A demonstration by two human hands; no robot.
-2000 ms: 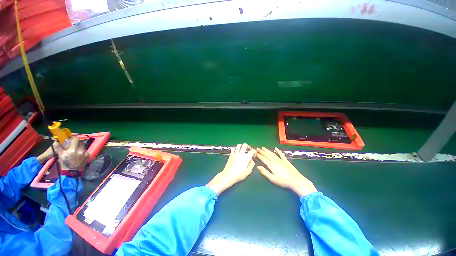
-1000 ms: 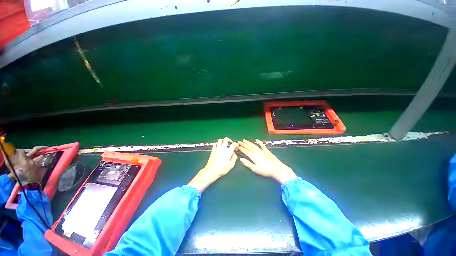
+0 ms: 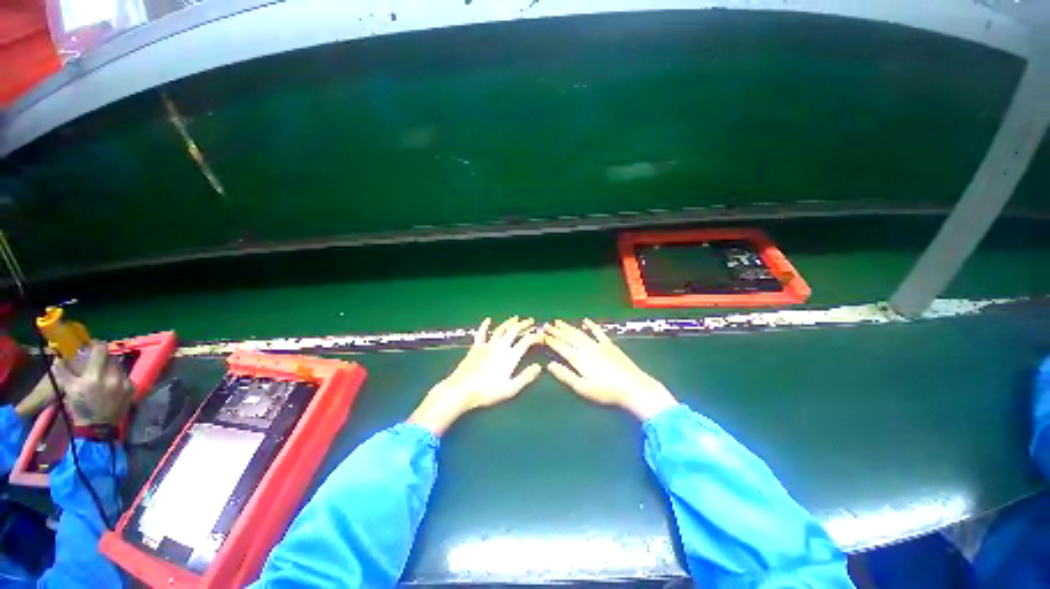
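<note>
My left hand (image 3: 489, 371) and my right hand (image 3: 590, 366) rest bare and empty at the worn rail, fingers apart, with the fingertips of the two hands close together. An opened tablet (image 3: 219, 466) in a red-orange foam tray (image 3: 302, 474) lies on the bench to the left of my left arm. Its silver-white battery is glared and its main board is at the far end. A second tablet (image 3: 689, 272) in a red-orange foam tray (image 3: 797, 288) lies beyond the rail, to the right of my hands.
At the left edge, another person's hand (image 3: 97, 389) holds a yellow tool (image 3: 63, 331) over a third tray (image 3: 153, 359). A paint-chipped rail (image 3: 403, 339) crosses in front. A grey post (image 3: 967, 213) stands at right. A blue sleeve (image 3: 1040, 420) shows at the right edge.
The view has shifted right. My left fingers have spread and drawn slightly away from my right hand. The other person's hand with the yellow tool has moved over their tray. The far tray has shifted slightly right.
</note>
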